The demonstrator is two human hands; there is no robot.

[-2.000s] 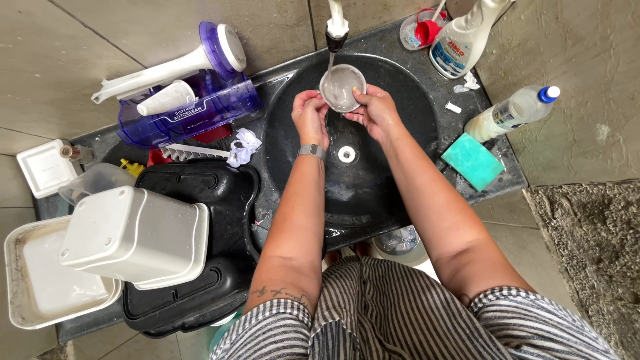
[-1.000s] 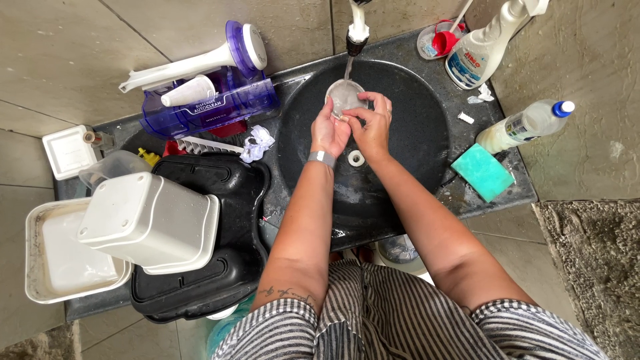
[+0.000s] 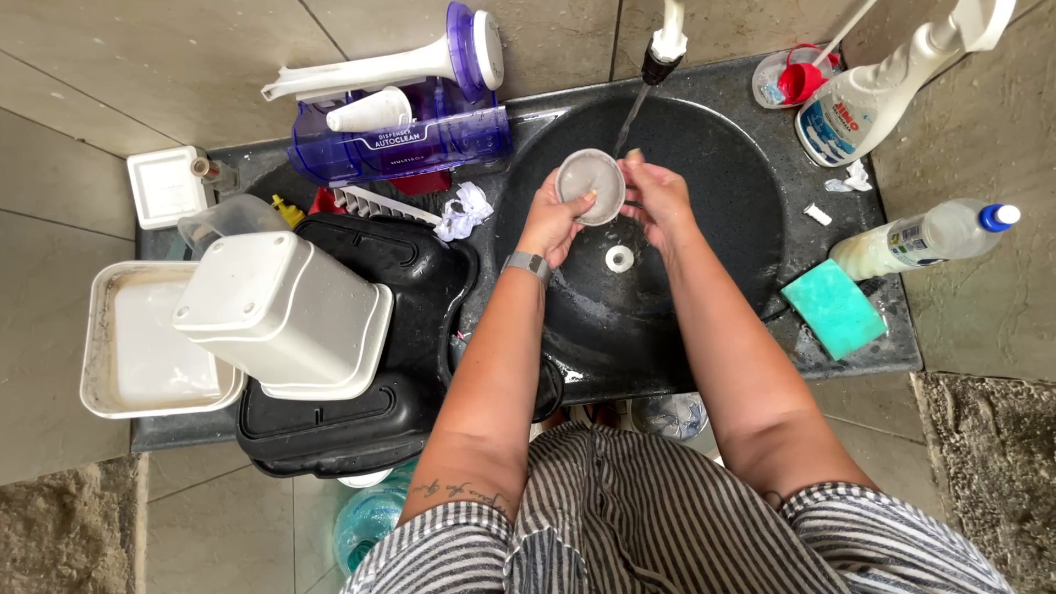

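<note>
My left hand [image 3: 554,216] grips a small round whitish cup or lid [image 3: 591,183], its thumb over the near rim. Close at the right edge of this piece is my right hand [image 3: 657,196], fingers partly spread under the thin stream of water [image 3: 634,120]; whether a fingertip touches the piece I cannot tell. Both hands are over the round black sink basin [image 3: 730,214], near its white drain [image 3: 619,258]. The faucet spout [image 3: 662,58] is just beyond them.
Left of the basin lie a purple plastic dispenser [image 3: 396,144], a black plastic tray [image 3: 412,289] and a white plastic container [image 3: 280,313]. On the right stand a spray bottle [image 3: 858,103], a plastic bottle [image 3: 932,239] and a green sponge [image 3: 835,309].
My right hand has come off the front of the round piece to its right side, by the stream. My left hand keeps hold of the piece.
</note>
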